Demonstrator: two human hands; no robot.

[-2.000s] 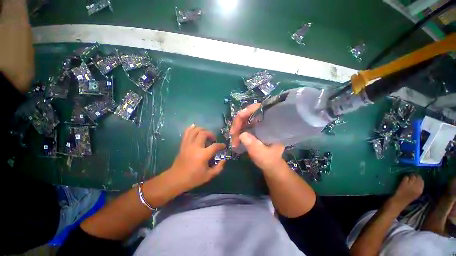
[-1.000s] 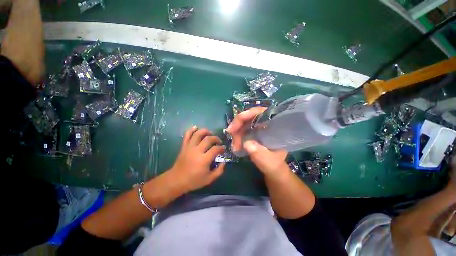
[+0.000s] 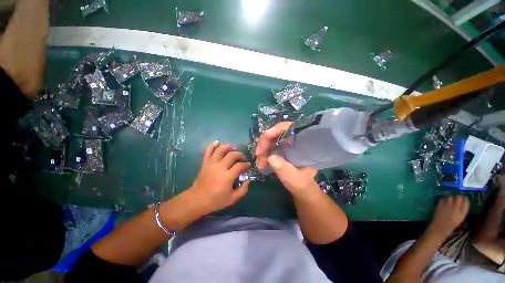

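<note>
My right hand (image 3: 288, 160) is closed around the grey electric screwdriver (image 3: 326, 138), which lies slanted with its narrow end toward my left hand. The driver tip is hidden by my fingers. My left hand (image 3: 220, 174) rests on the green bench, its fingertips at a small circuit board (image 3: 244, 177) that is mostly covered by fingers. More circuit boards (image 3: 290, 97) lie behind the screwdriver, and others (image 3: 349, 187) lie just right of my right wrist.
A large group of boards (image 3: 113, 119) lies at left. A white rail (image 3: 221, 55) separates the bench from a green strip with spaced boards (image 3: 190, 17). A blue bin (image 3: 459, 166) with a white tray stands at right. Neighbours' arms show at both sides. An orange strip (image 3: 454, 93) adjoins the screwdriver.
The boards on the far strip have shifted left. The screwdriver's top end has swung slightly, while both my hands stay nearly in place. The right neighbour's arm has moved away from the bin and back.
</note>
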